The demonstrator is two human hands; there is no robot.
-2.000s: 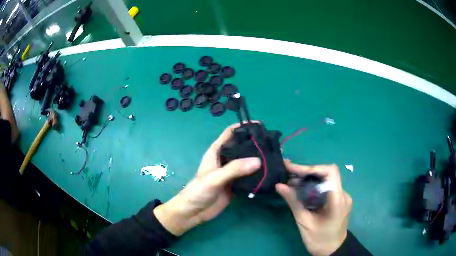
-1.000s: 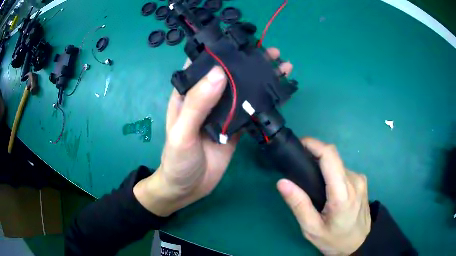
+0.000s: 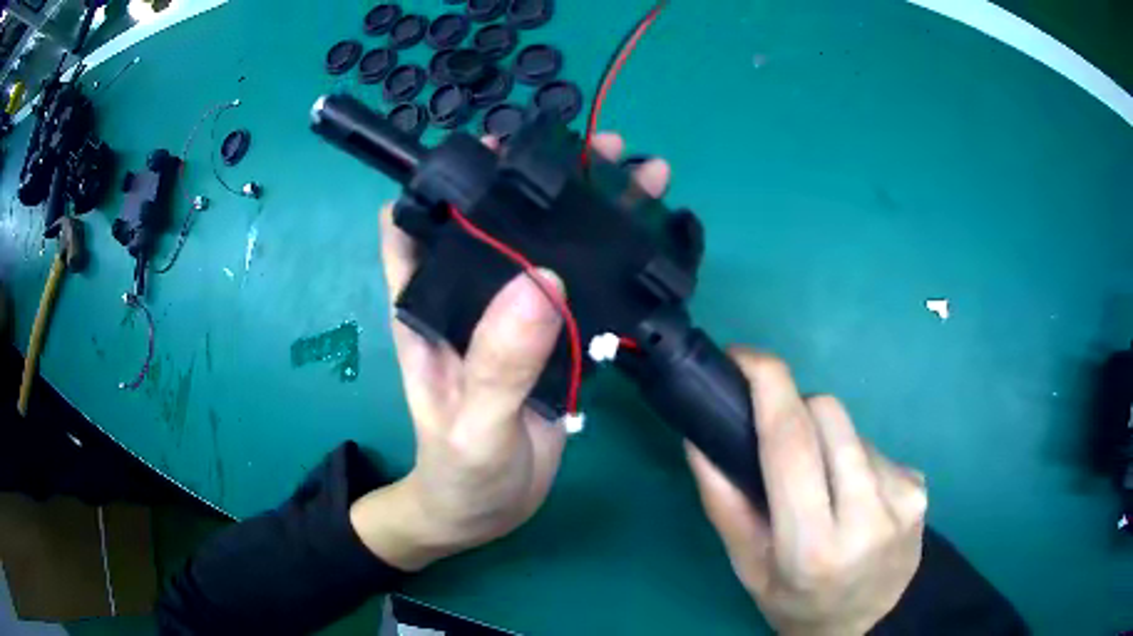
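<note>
My left hand [image 3: 478,410] holds a black boxy housing [image 3: 572,267] above the green bench, thumb on its face and fingertips showing behind it. A black shaft points from the housing to the upper left. Red wires run over its face and off its far side, with small white connectors [image 3: 573,424] at two ends. My right hand [image 3: 820,509] is closed around a black handle tube [image 3: 702,404], whose upper end meets the housing's lower right corner. Whether the joint is fully seated I cannot tell.
Several black rings [image 3: 466,68] lie loose on the green bench [image 3: 845,236] beyond the housing. At left are another housing [image 3: 147,205], a single ring [image 3: 235,147], a dark cluster of units and a hammer [image 3: 47,311]. Dark parts [image 3: 1118,429] sit at the right edge. A carton [image 3: 62,553] is at lower left.
The tube has gone from end-on beside the housing to lined up against its corner. Since one second ago, the housing has turned so its shaft points more to the left.
</note>
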